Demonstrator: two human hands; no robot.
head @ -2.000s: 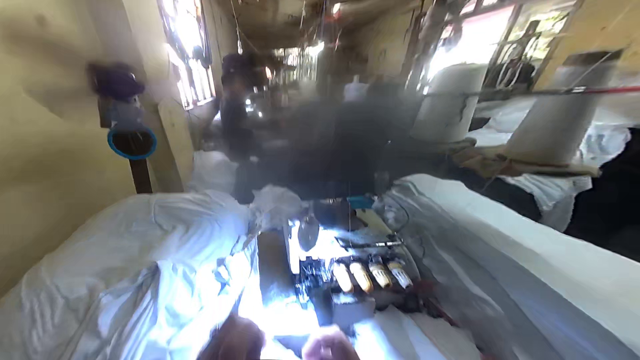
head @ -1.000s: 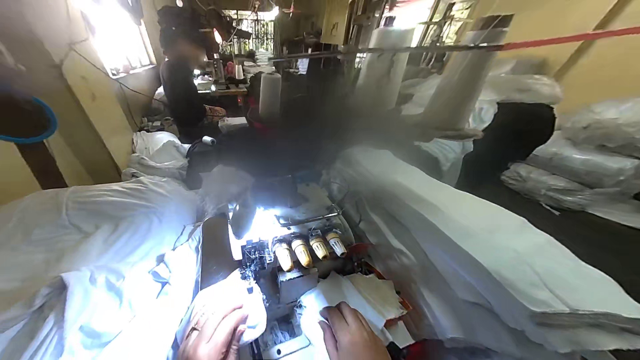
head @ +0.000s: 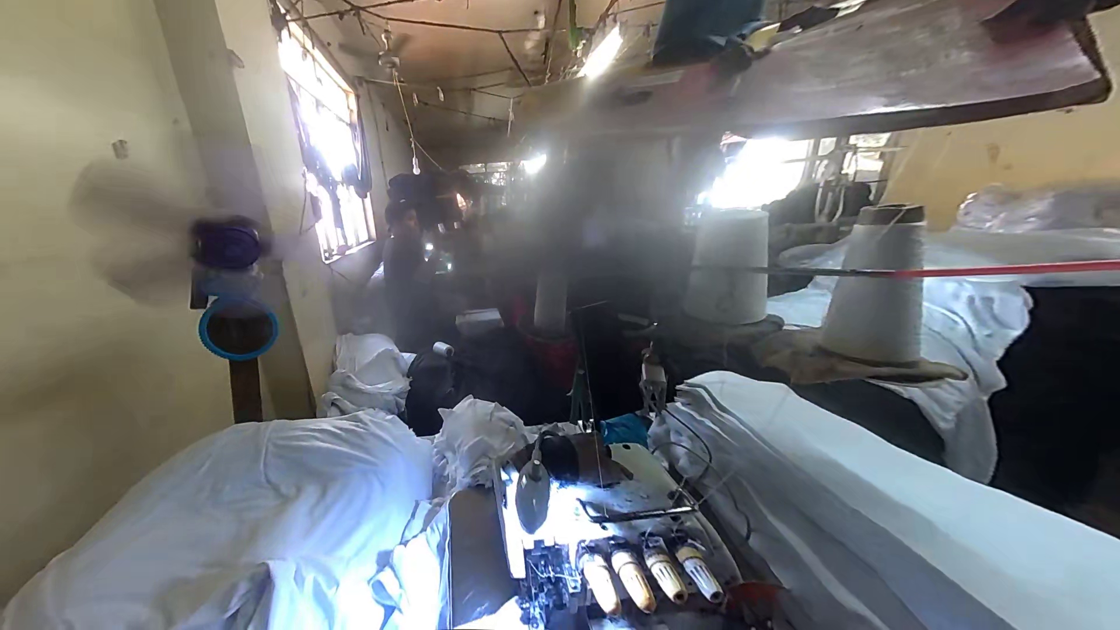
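Neither my left hand nor my right hand shows in the view now. At the bottom middle stands an overlock sewing machine (head: pixel 643 499), lit by a bright lamp, with several thread tension knobs (head: pixel 632 579) in a row on its front. A small piece of white fabric (head: pixel 494 618) shows at the bottom edge beside the needle area. A heap of white fabric (head: pixel 289 499) lies left of the machine. Long layered white fabric (head: pixel 840 490) lies to its right.
Two large white thread cones (head: pixel 875 289) (head: pixel 728 267) stand at the right behind the fabric. A fan (head: pixel 229 243) is mounted at the left wall. A person (head: pixel 402 271) is farther back. A red and dark bar (head: pixel 980 269) crosses the right side.
Both hands, seen one second ago at the machine with white fabric, are out of view now. The view has tilted up and turned left.
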